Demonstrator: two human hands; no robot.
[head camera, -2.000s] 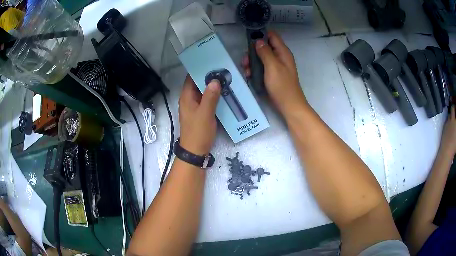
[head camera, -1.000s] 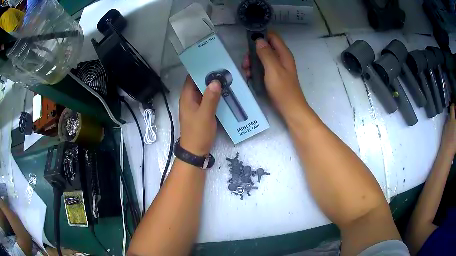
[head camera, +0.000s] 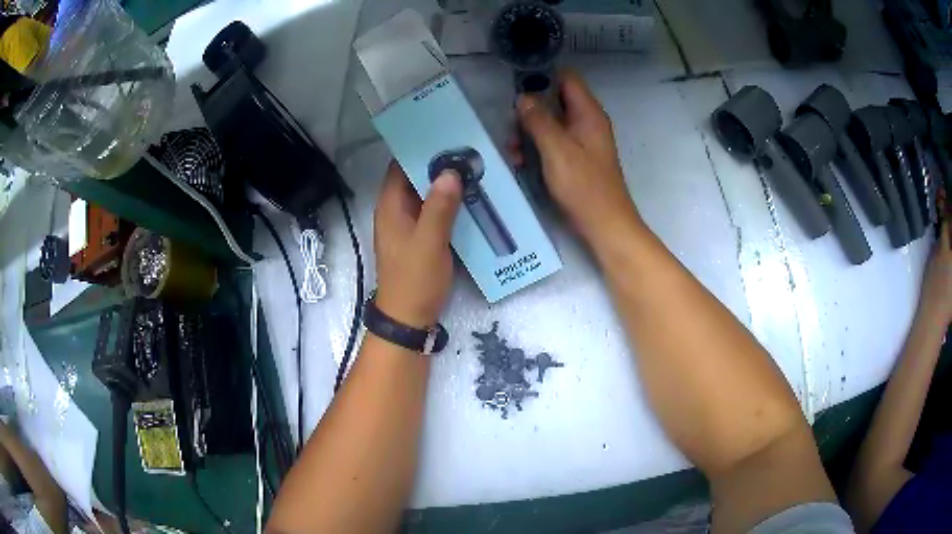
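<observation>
My left hand (head camera: 413, 224) holds a pale blue retail box (head camera: 491, 193), thumb on its printed fan picture. The box's white end flap is open at the far end. My right hand (head camera: 574, 151) grips a dark grey mini handheld fan (head camera: 529, 37) by its handle, just right of the box and apart from it. The fan's round head points away from me. My right fingers hide part of the handle. A loose pile of small dark grey parts (head camera: 506, 370) lies on the white sheet nearer to me.
Several grey fans (head camera: 799, 188) lie in a row at right. At left are a black bench fan (head camera: 261, 136), white coil (head camera: 311, 266), black cables, yellowish tin (head camera: 172, 266) and black unit with yellow label (head camera: 159, 433). Another person's arm (head camera: 903, 386) is at far right.
My right thumb and fingers have shifted a little on the fan's handle, and the fan's head has moved slightly. The box and my left hand stay almost the same.
</observation>
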